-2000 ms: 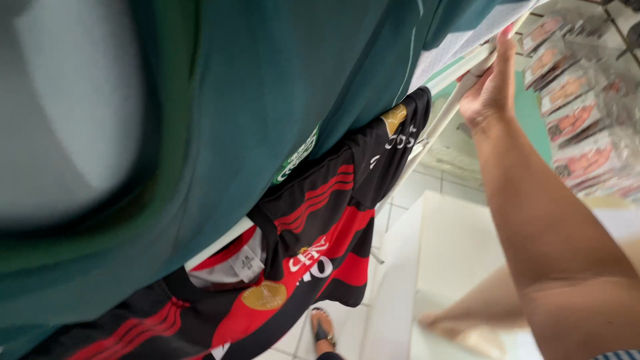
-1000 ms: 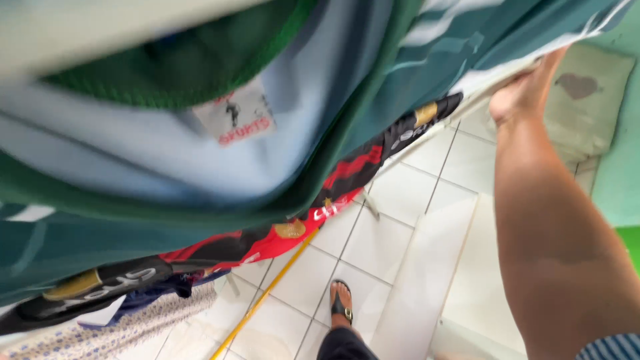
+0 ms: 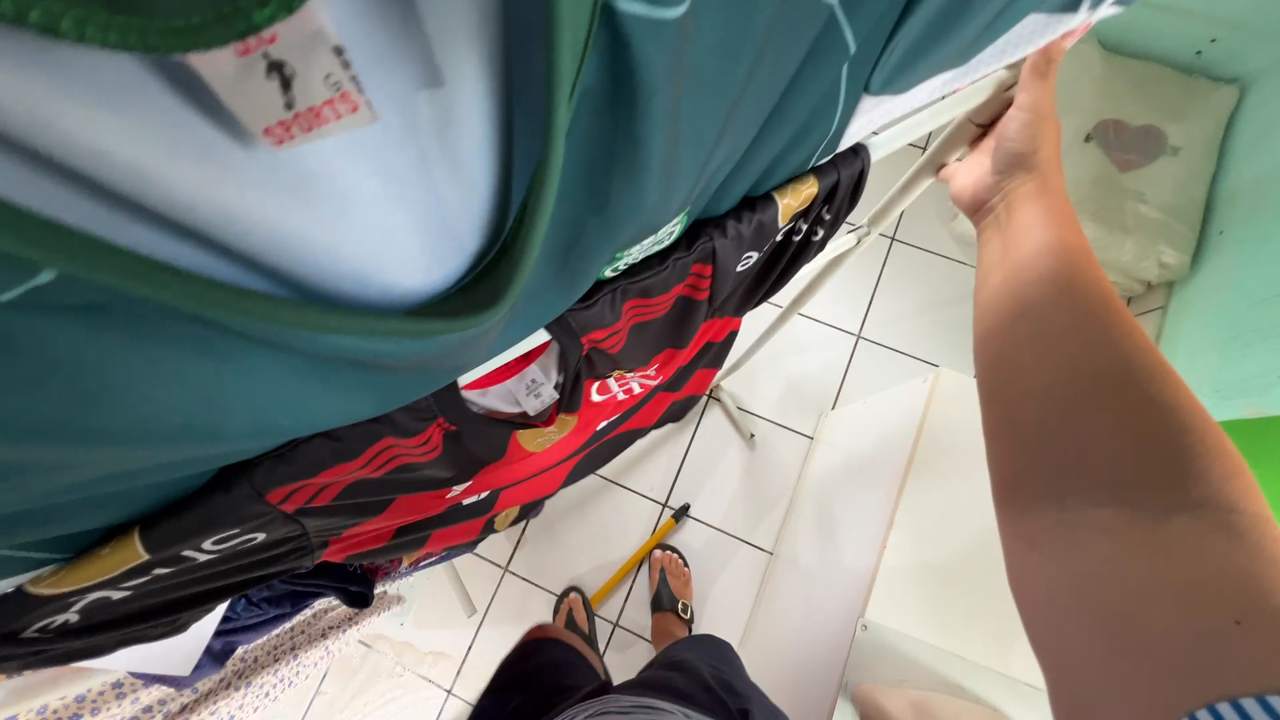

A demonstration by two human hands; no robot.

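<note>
My right hand (image 3: 1015,150) grips a white metal tube of a clothes rack (image 3: 905,190) at the upper right, its thumb below the tube and its fingers by the hem of a white cloth. A teal-green sports jersey (image 3: 640,160) with a light blue inside fills the upper left, very close to the camera. Beneath it hangs a black and red striped football jersey (image 3: 520,450) with gold patches and white lettering. My left hand is not in view.
A yellow pole (image 3: 640,555) lies on the white tiled floor (image 3: 740,470) by my sandalled feet. White panels (image 3: 850,480) stand at the right. A cushion with a heart (image 3: 1135,145) rests by the green wall (image 3: 1230,250). Floral fabric (image 3: 270,660) hangs lower left.
The black and red jersey shows more fully than one second ago. A second sandalled foot has come into view beside the pole. My right hand stays by the rack's tube.
</note>
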